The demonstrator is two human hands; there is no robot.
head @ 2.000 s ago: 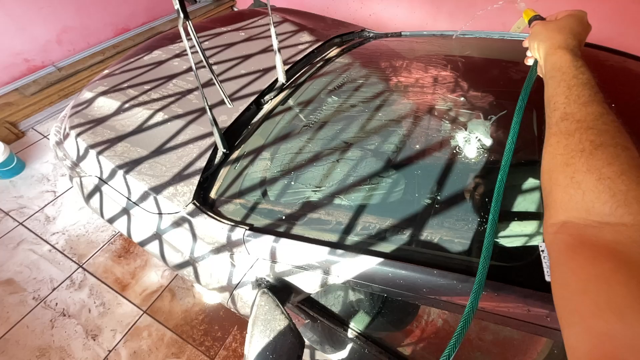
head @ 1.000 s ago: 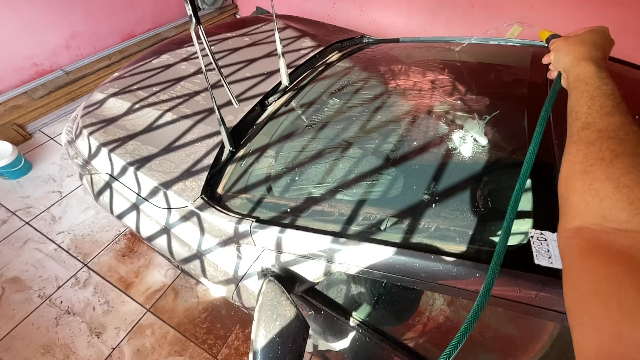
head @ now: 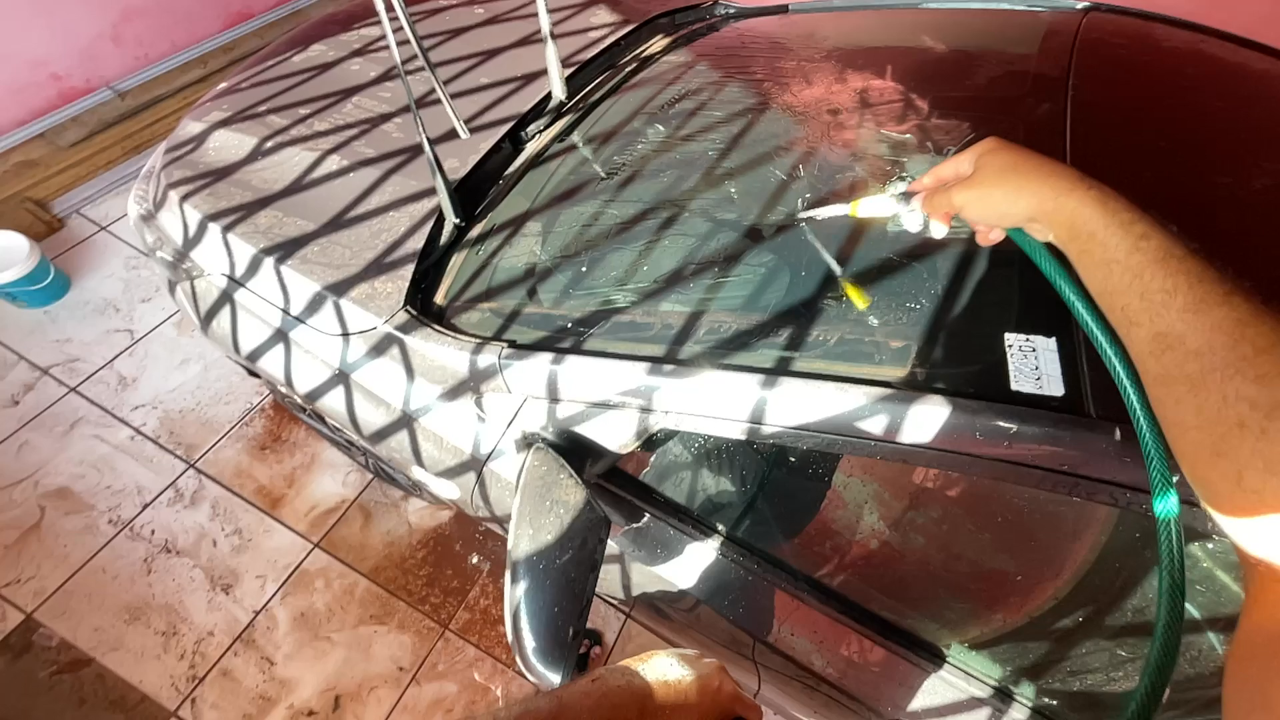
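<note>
My right hand [head: 985,195] is closed around the nozzle [head: 880,207] of a green garden hose [head: 1110,340], above the car's windshield [head: 680,240]. Water sprays from its yellow tip onto the wet glass, which mirrors the nozzle. From the hand the hose hangs down past the roof edge and side window [head: 900,540]. My left hand [head: 690,680] is at the bottom edge, near the side mirror [head: 555,560] and the door; it is partly cut off, and whether it holds anything is not visible.
Two wiper arms [head: 425,150] [head: 550,50] stand raised off the glass. The dusty hood [head: 300,170] reaches toward the pink wall [head: 120,50]. A blue and white bucket [head: 30,270] stands on the wet, dirty floor tiles [head: 200,540]. A paper sticker with writing [head: 1035,365] is on the windshield corner.
My right hand has moved from the far upper edge of the windshield to over its middle, with the nozzle in it. My left hand has come into view at the bottom.
</note>
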